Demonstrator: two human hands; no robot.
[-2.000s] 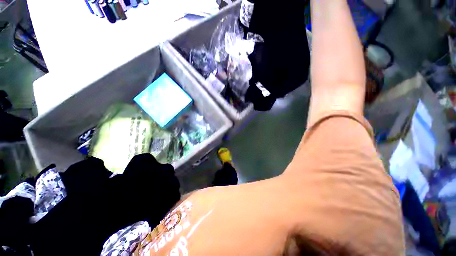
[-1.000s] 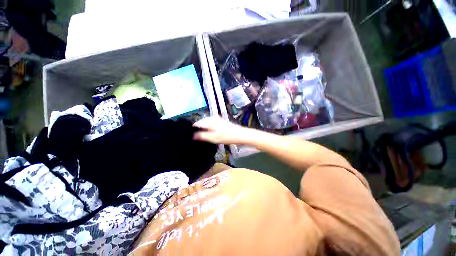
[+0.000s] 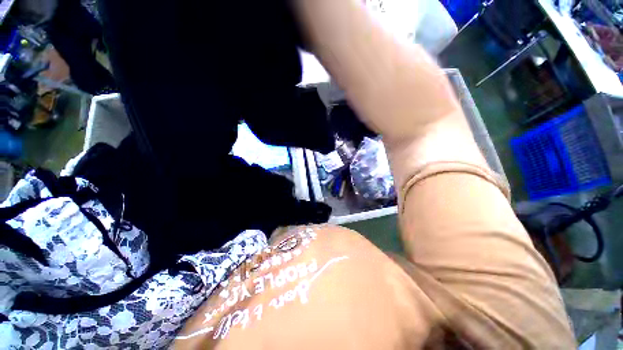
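A large black garment (image 3: pixel 205 75) hangs from the top edge down over the left bin (image 3: pixel 106 119) and covers most of it. My right forearm rises to the top edge beside this black cloth; my right hand is cut off by the edge, so its hold cannot be seen. My left hand is not in view. Black-and-white lace-patterned fabric (image 3: pixel 75 229) with black edging lies in a heap at the lower left. More black cloth lies against it, near my shirt front.
The right bin (image 3: pixel 478 130) holds clear plastic bags (image 3: pixel 372 167) with mixed contents, partly behind my arm. A pale blue box top (image 3: pixel 259 150) shows beside the black cloth. A blue mesh crate (image 3: pixel 560 154) stands on the green floor at the right, near a white table edge (image 3: pixel 580 55).
My right arm has gone from low over the bins up to the top edge, and its hand has left the picture. Black cloth now rises high over the left bin.
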